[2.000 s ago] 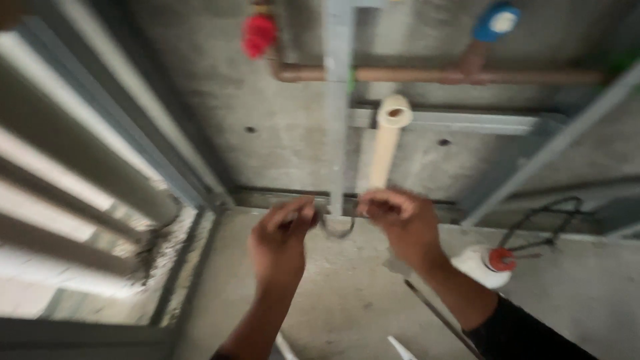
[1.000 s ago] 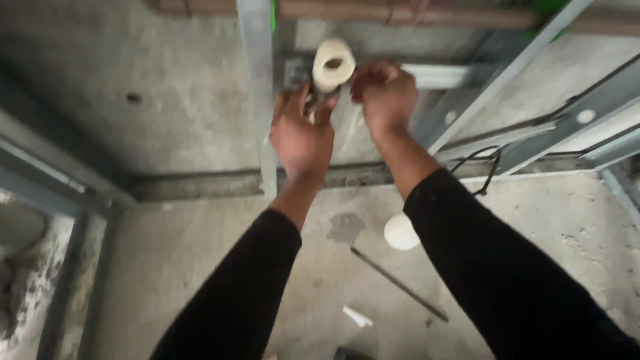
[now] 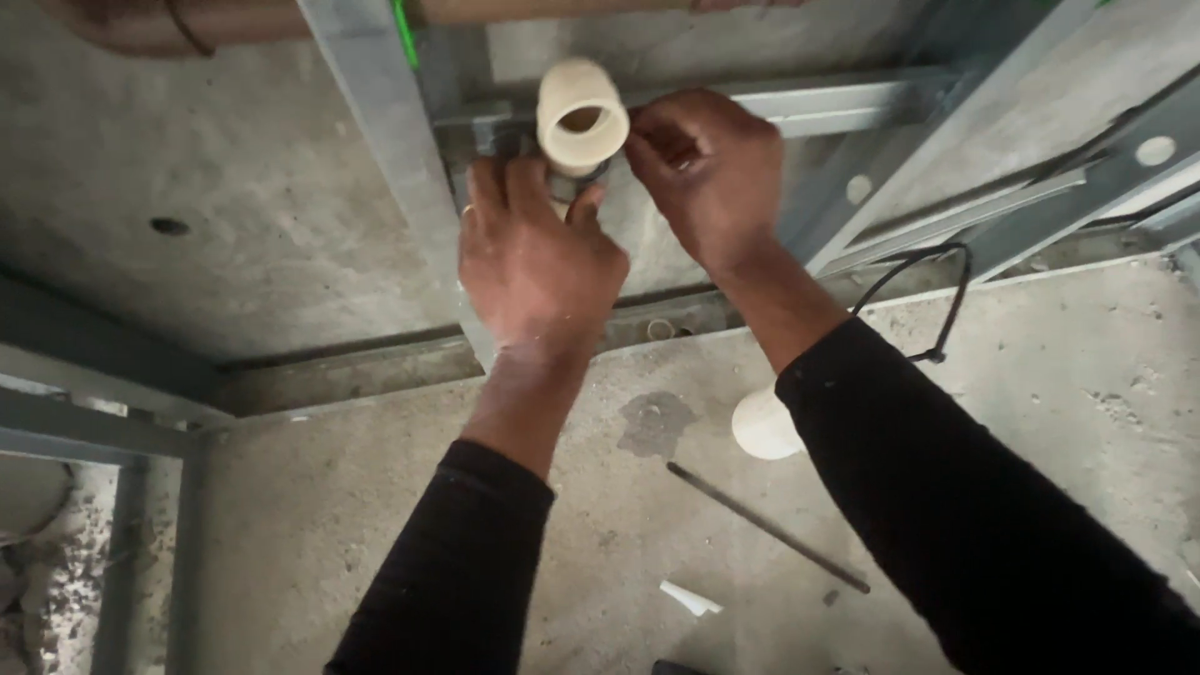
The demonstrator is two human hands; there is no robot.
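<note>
An open-ended cream plastic pipe fitting (image 3: 583, 117) points up toward me, beside a galvanized steel stud. Just below its mouth, my left hand (image 3: 544, 253) wraps its fingers around a dark band, perhaps a pipe clamp (image 3: 592, 175), and the pipe behind it; most of the band is hidden. My right hand (image 3: 712, 173) is at the fitting's right side, thumb and fingertips pinched together near its rim. Whether something small is between those fingertips cannot be made out.
Metal studs (image 3: 384, 159) and a horizontal channel (image 3: 834, 101) frame the concrete wall. A copper-coloured pipe (image 3: 253, 26) runs across the top. On the floor lie a thin dark rod (image 3: 769, 528), a white scrap (image 3: 690, 598), a white container (image 3: 767, 424) partly behind my sleeve, and a black cable (image 3: 958, 300).
Two seconds ago both hands held a thin curved band in front of the stud, left of the cream pipe. They have since come to the pipe, with the band now against it. The view has shifted closer.
</note>
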